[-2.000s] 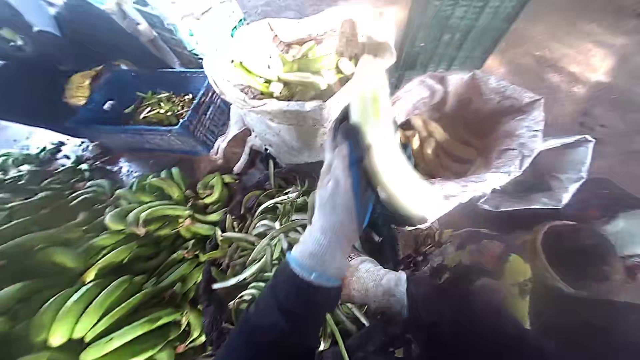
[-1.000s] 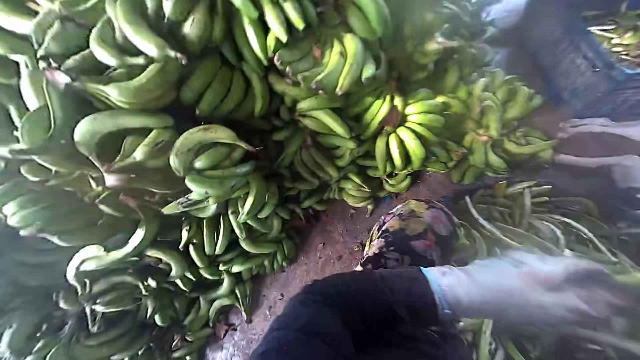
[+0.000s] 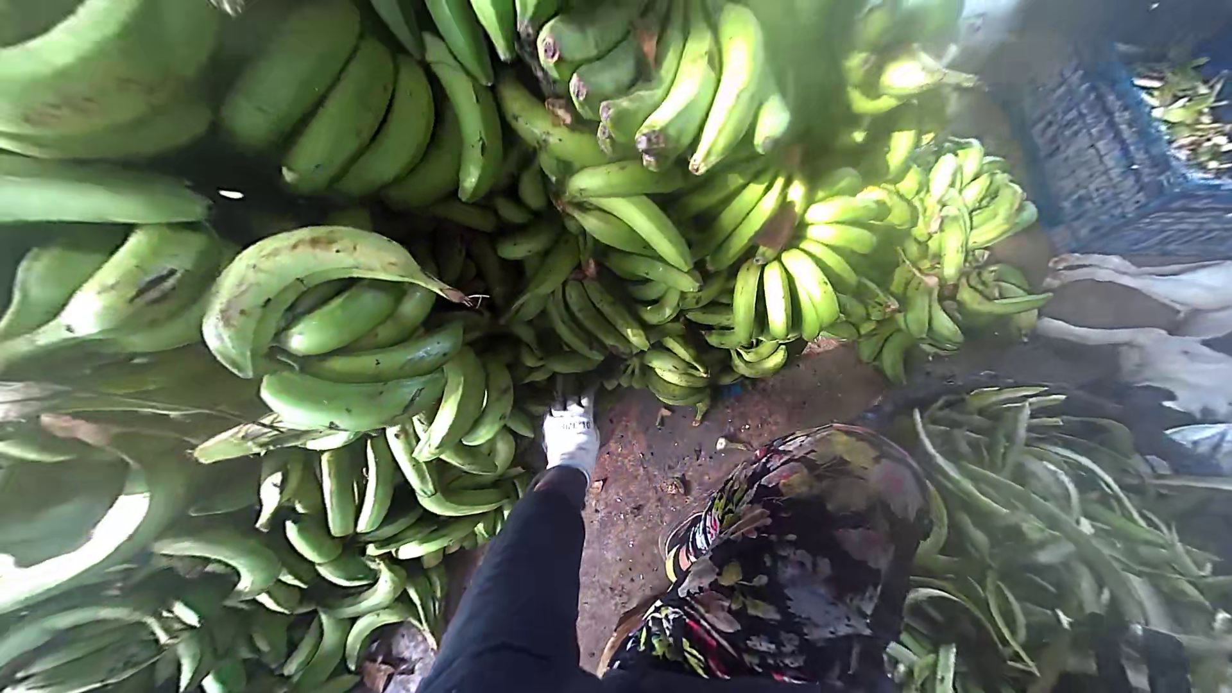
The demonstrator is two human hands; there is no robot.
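My left hand (image 3: 570,435), in a white glove below a dark sleeve, reaches forward to the lower edge of a heap of green plantains (image 3: 808,279). Its fingertips are at the fruit, partly lost in shadow, so whether they grip any cannot be told. Just left of the glove lies a hand of green plantains (image 3: 356,337) with one large curved fruit on top. Bigger bunches fill the upper left. My right hand is outside the view.
Long green peels (image 3: 1039,520) lie piled at the right. Beyond stands a blue plastic crate (image 3: 1097,144) with plant scraps inside. Brown ground (image 3: 635,472) shows between the plantains and my knee, covered by floral cloth (image 3: 799,558). White sacking (image 3: 1165,356) lies at the right edge.
The view has swung left from the sacks onto the plantain heap. My left hand, over the peels one second ago, is now at the plantains. My right hand has left the view.
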